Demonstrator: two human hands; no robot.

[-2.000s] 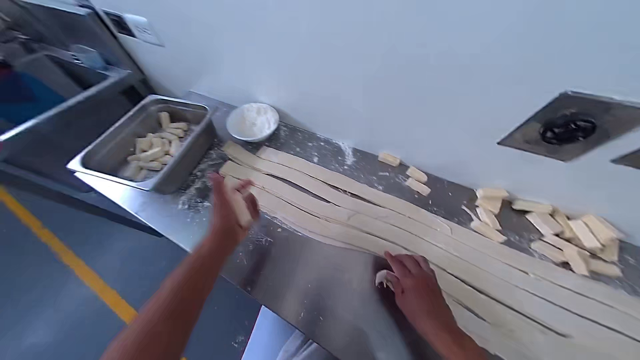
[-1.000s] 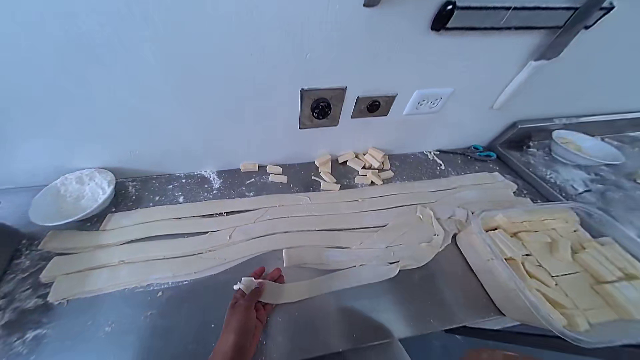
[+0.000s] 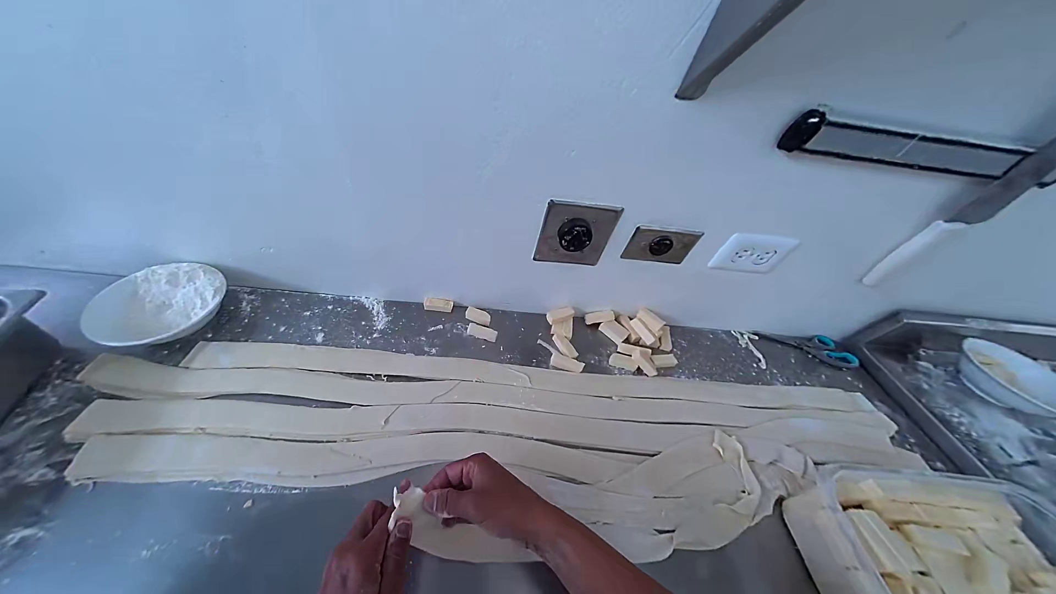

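Near the front edge of the steel counter, my left hand and my right hand pinch the end of a dough strip between their fingers. Whether a cheese stick is inside that end cannot be told. Long flat dough strips lie side by side beyond my hands, and a crumpled heap of dough rests on their right part. Pale cheese sticks are piled loosely near the wall, with several more to their left.
A white bowl of flour stands at the back left. At the lower right is a clear plastic container of cheese pieces. Scissors with blue handles lie near the wall, beside a raised metal edge. Another white bowl sits beyond it.
The view has swung far right since the first frame, where my left hand held a stick. One second ago one hand held the strip's end; now both hands are on it.
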